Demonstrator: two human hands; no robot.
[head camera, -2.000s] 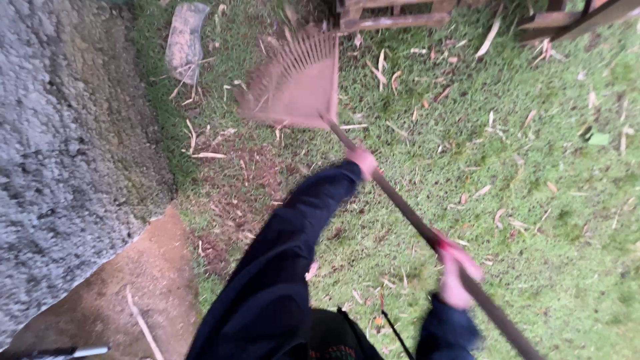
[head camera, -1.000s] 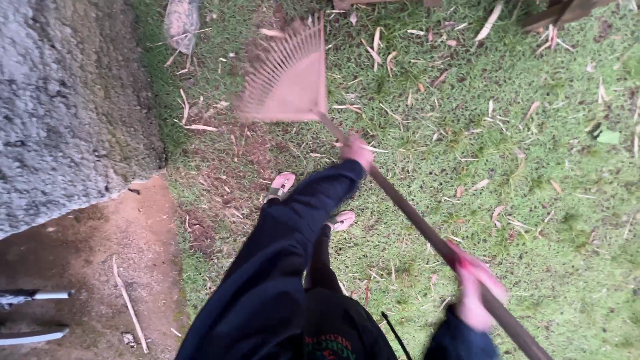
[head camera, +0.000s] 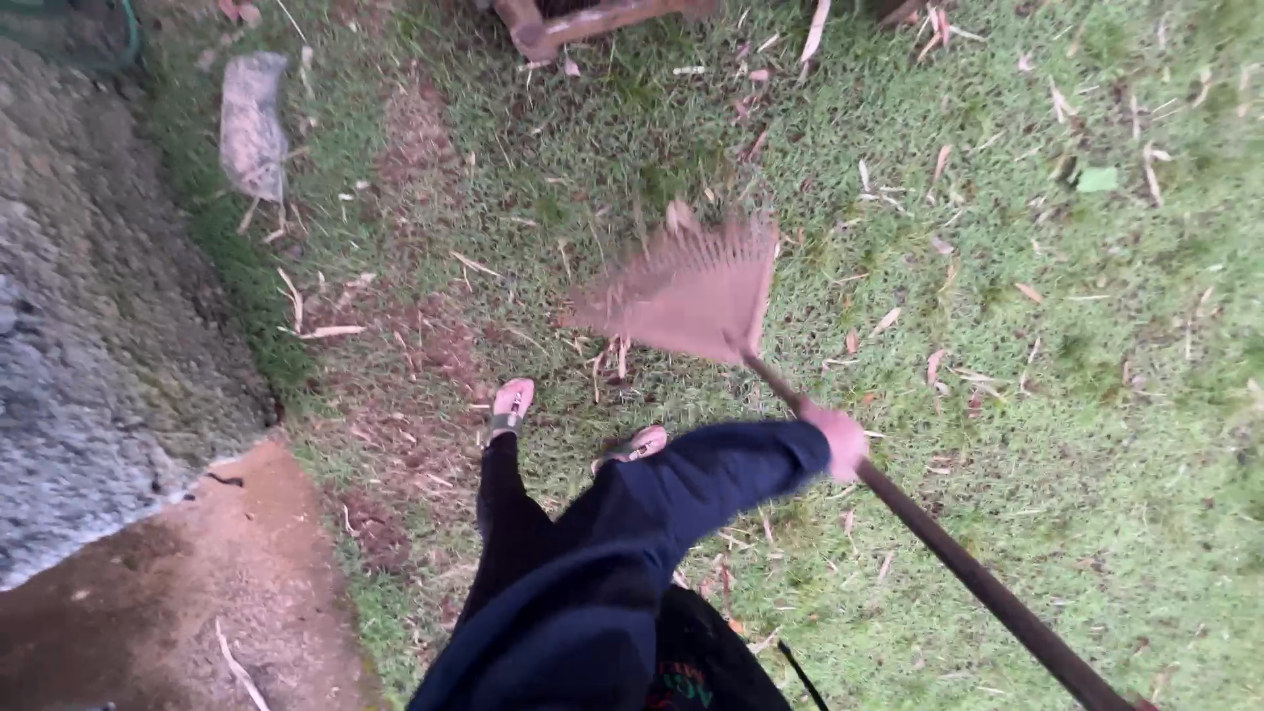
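Observation:
A fan-shaped leaf rake with a reddish-brown head (head camera: 691, 291) lies over the grass, its tines blurred and pointing up and to the left. My left hand (head camera: 837, 442), in a dark blue sleeve, is wrapped round its long handle (head camera: 973, 578) just behind the head. The handle runs to the lower right corner, where only a small reddish sliver shows; my right hand is otherwise cut off there, so its grip is hidden. Dry leaves and bark strips (head camera: 617, 360) lie by the rake head.
My sandalled feet (head camera: 512, 400) stand on the grass below the rake head. A rough stone or concrete mass (head camera: 109, 296) rises at the left, with bare brown ground (head camera: 207, 583) below it. A pale slab-like object (head camera: 254, 128) lies upper left. A wooden frame (head camera: 602, 22) borders the top.
The rake head and my left hand have swung to the right, away from the left side. My right hand, earlier seen round the handle, has gone almost wholly out of the frame.

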